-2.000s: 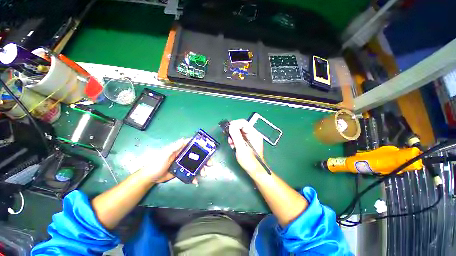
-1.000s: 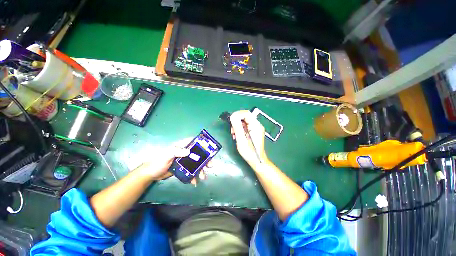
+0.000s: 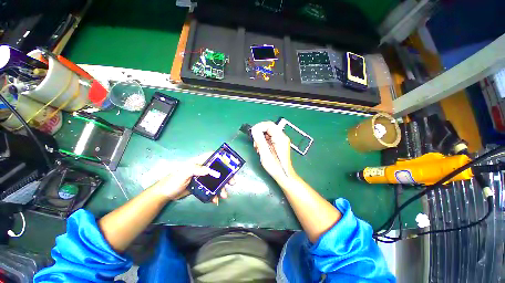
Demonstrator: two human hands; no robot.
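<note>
My left hand [image 3: 180, 181] holds a dark phone housing with LCD module [image 3: 213, 179], tilted, screen side up; the thumb lies over the screen and fingertips show past the far edge. My right hand [image 3: 272, 145] is closed around a slim tool with a black front part [image 3: 245, 129], just right of the housing's upper end and apart from it. Most of the tool is hidden by the hand; its kind is unclear. An empty pale front bezel [image 3: 302, 145] lies beside my right hand.
A black phone shell [image 3: 156, 116], clear cup [image 3: 132, 98] and solder spool [image 3: 99, 141] are left. The sample parts board [image 3: 235, 55] is at the back. A tan cup [image 3: 374, 134], yellow-orange screwdriver [image 3: 415, 170] with cables and stacked trays [image 3: 459, 237] are right.
The left thumb has moved further over the screen. My right hand and the tool have shifted slightly up. The phone housing stays in nearly the same place.
</note>
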